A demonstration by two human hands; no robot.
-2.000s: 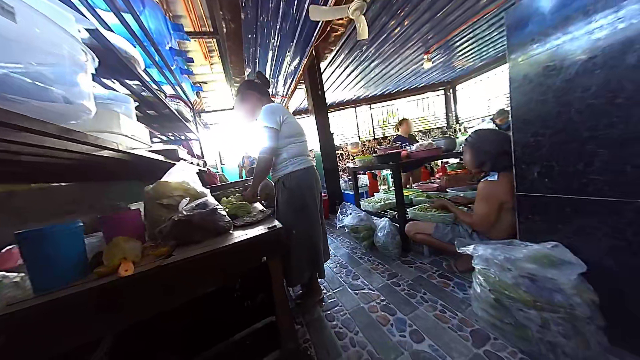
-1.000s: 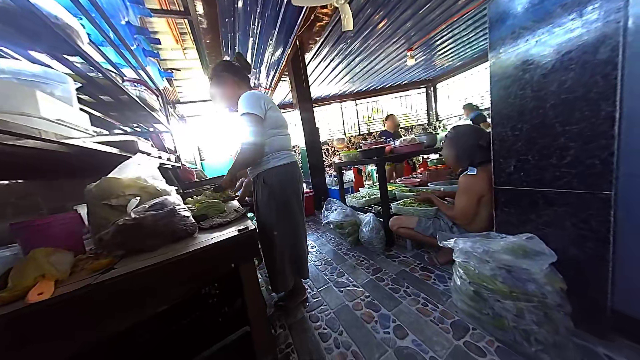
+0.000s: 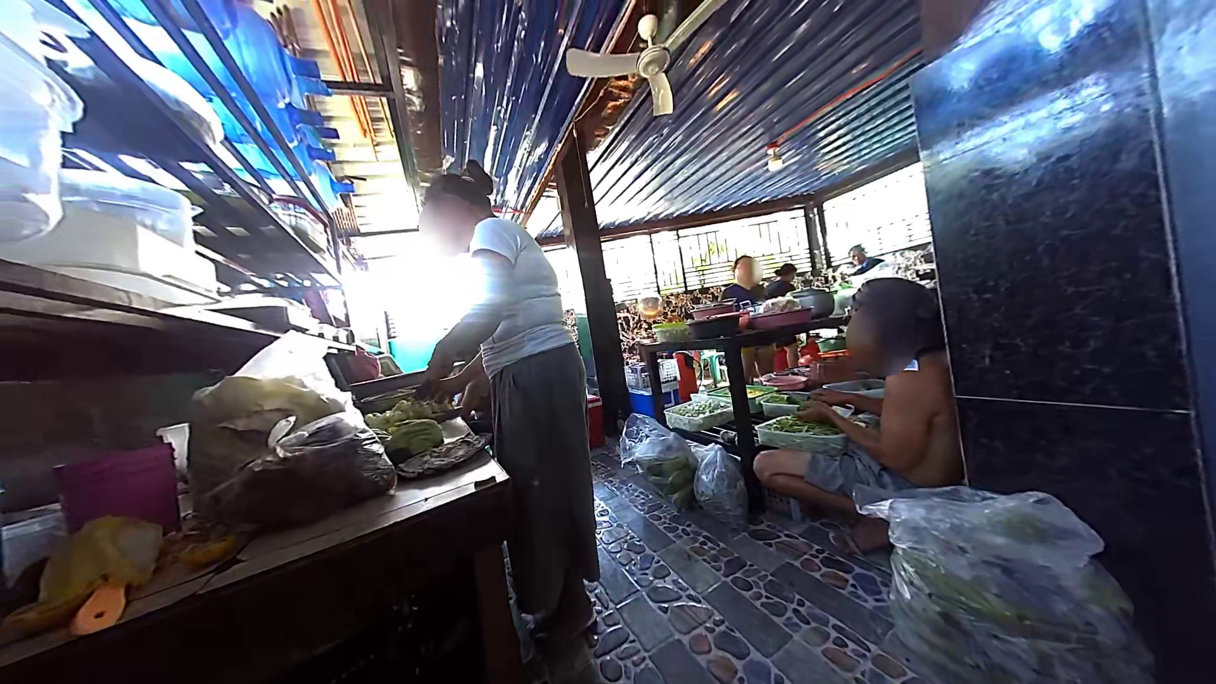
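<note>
Neither my left hand nor my right hand shows in the head view, so what they hold is hidden. Nearest on the left is a wooden counter [image 3: 380, 532] bearing a tied dark plastic bag [image 3: 318, 465], a large pale plastic bag [image 3: 271, 408], a purple container [image 3: 119, 489] and a yellow bag [image 3: 104, 560] beside an orange handle [image 3: 99, 608]. Green leafy vegetables [image 3: 413, 432] lie at the counter's far end, where a standing person [image 3: 527, 294] has both hands low among them.
A big clear plastic bag of greens [image 3: 1007, 579] stands on the stone-patterned floor at right, by a dark tiled pillar [image 3: 1054, 285]. A person [image 3: 912, 418] sits low beside baskets of greens [image 3: 801, 435]. More bags [image 3: 665, 461] lie near a dark table [image 3: 736, 340]. Shelves [image 3: 171, 309] overhang the counter.
The view has shifted a little. The standing person remains at the counter's end and the seated person remains by the baskets.
</note>
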